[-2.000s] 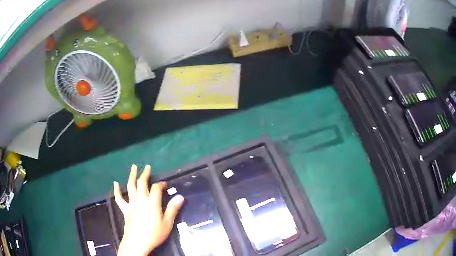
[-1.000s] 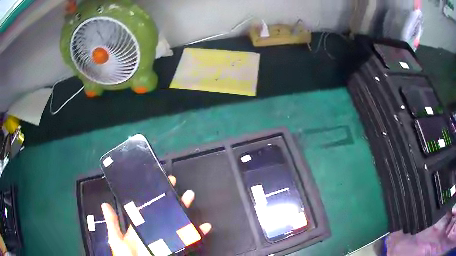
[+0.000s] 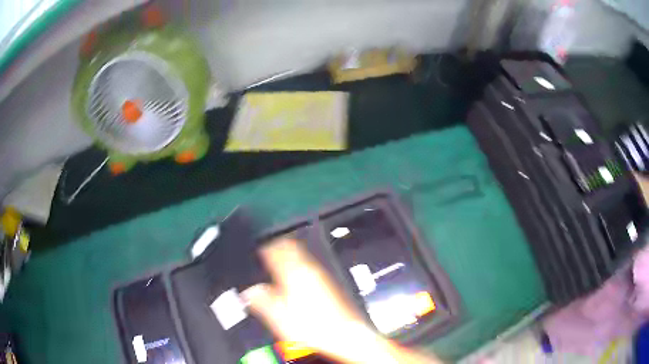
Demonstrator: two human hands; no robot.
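Note:
A smartphone (image 3: 238, 259), dark and blurred, is tilted above the middle pockets of the black phone tray (image 3: 445, 302). It shows a white block, with green and orange blocks low down. My right hand (image 3: 288, 288) comes in from the lower right, blurred, with its fingers over this phone; contact cannot be told. My left hand is not visible; what holds the phone up is hidden. Another smartphone (image 3: 373, 270) lies in the right pocket, with white glare and an orange block. A smartphone (image 3: 146, 316) lies in the left pocket.
Stacked trays (image 3: 526, 185) with phones stand at the right. A green fan (image 3: 196, 78) and a yellowish sheet (image 3: 288, 121) are behind. A tan power strip (image 3: 373, 64) is by the wall. Pink clothing (image 3: 594, 316) and part of another person's hand (image 3: 642, 186) show at right.
My right hand has come in over the phone. The phone has shifted right, and its lower blocks now show green and orange. My left hand, seen under it before, no longer shows. The view has shifted and blurred.

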